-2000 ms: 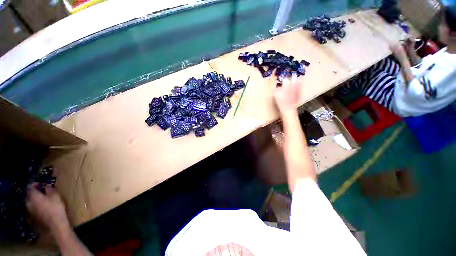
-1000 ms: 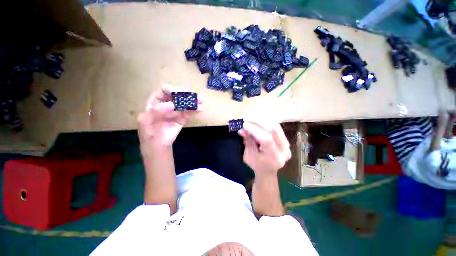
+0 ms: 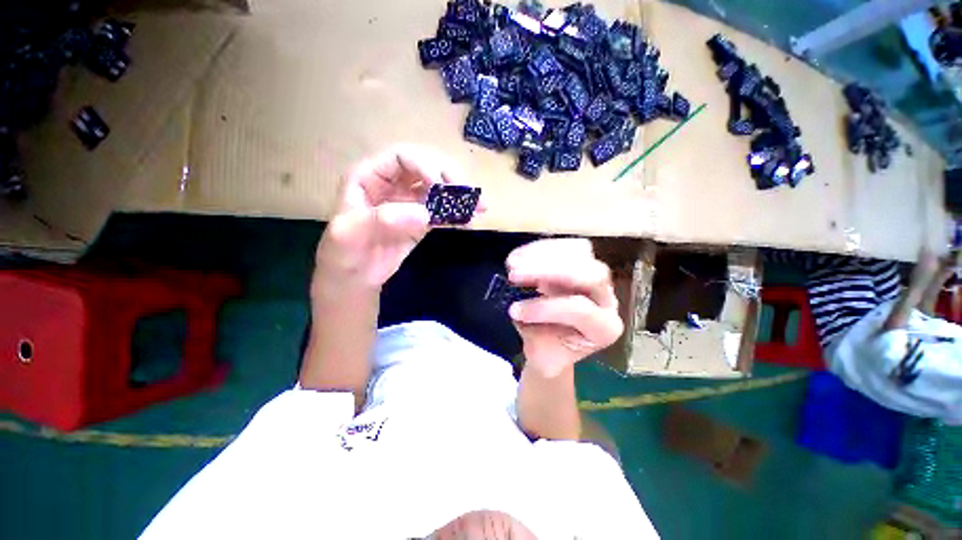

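My left hand (image 3: 374, 222) holds a squarish black plastic housing (image 3: 454, 204) between thumb and fingers, its face with pale dots turned up, just off the bench's front edge. My right hand (image 3: 568, 306) pinches a smaller dark piece (image 3: 506, 290) between thumb and fingertips, lower and to the right. The two parts are apart. The fingers partly cover the smaller piece. The central heap of black parts (image 3: 559, 90) lies on the cardboard bench covering (image 3: 285, 137) beyond my hands.
A green strip (image 3: 659, 142) lies right of the central heap, then a narrower heap (image 3: 762, 111) and another pile (image 3: 871, 127). Black parts (image 3: 63, 63) lie at far left. A small open carton (image 3: 691, 306), a red stool (image 3: 95, 343) and a person (image 3: 897, 348) are below the bench.
Both hands came together in front of me, each with a part. Over the last second, my left hand moved right with the housing, and the smaller piece tilted in my right fingers. The view shifted.
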